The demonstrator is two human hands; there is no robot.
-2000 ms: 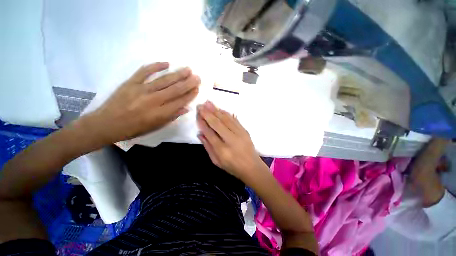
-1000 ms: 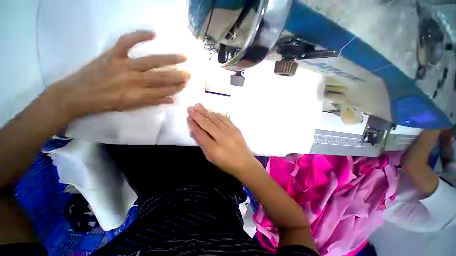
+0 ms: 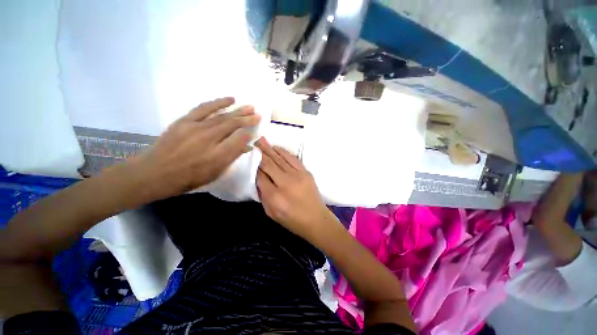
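Observation:
The white garment panel [image 3: 373, 150] lies under the sewing machine head [image 3: 445, 85] and spreads to both sides of the needle area. A short dark line [image 3: 287, 123] shows in front of my fingertips, near the presser foot. My left hand [image 3: 204, 144] lies on the white cloth left of the needle area, fingers together and pointing right. My right hand [image 3: 286, 183] is at the cloth's front edge, its fingertips close to my left fingers, with a fold of white cloth beside them. The overexposed cloth hides where one layer ends and another begins.
A grey ruler strip [image 3: 118, 145] runs along the table's front edge. A metal bracket [image 3: 492, 179] is at the right. Below are pink cloth pieces [image 3: 425, 255], a hanging white bundle [image 3: 141, 255] and a blue basket [image 3: 72, 275]. Another person's arm [image 3: 556, 216] is at far right.
My left hand moved down and right, closer to my right hand, its fingers drawn together. The cloth's left part shifted, uncovering the ruler strip at left. My right hand moved only slightly.

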